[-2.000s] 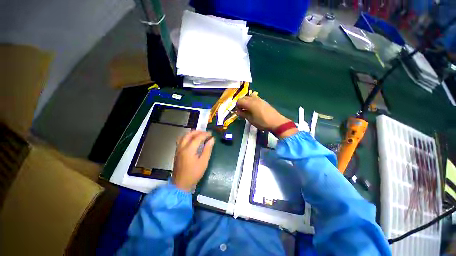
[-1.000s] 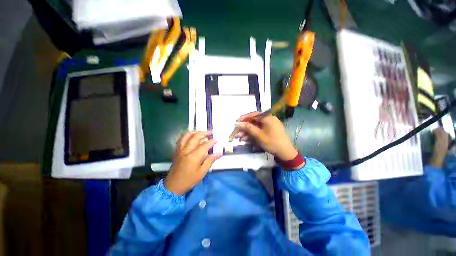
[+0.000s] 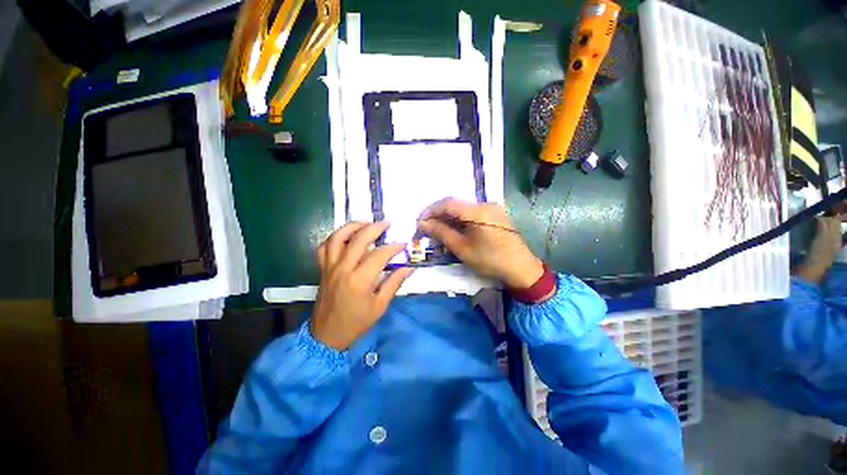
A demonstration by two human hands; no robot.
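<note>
A black device frame (image 3: 375,172) with a small and a large pale window lies on the white fixture (image 3: 340,139) in front of me. My left hand (image 3: 351,283) is at its lower left corner, fingertips on or beside the lower edge; whether they grip it is hidden. My right hand (image 3: 478,243) pinches a thin flex cable, with its fingertips over the lower edge. The cable's strip (image 3: 492,225) shows as a thin dark line across the hand. A small white and amber piece (image 3: 419,249) shows between both hands' fingertips.
A frame with a dark panel (image 3: 144,204) lies on white sheets at left. Amber flex cables (image 3: 302,56) and a small black block (image 3: 286,147) lie above. The orange screwdriver (image 3: 578,88) lies over a round dark tray (image 3: 539,119), left of the white slotted tray (image 3: 678,167).
My view has swung from the left side to the fixture. Both hands have come to the frame's lower edge; my right hand left the flex cable bundle and holds a strip there.
</note>
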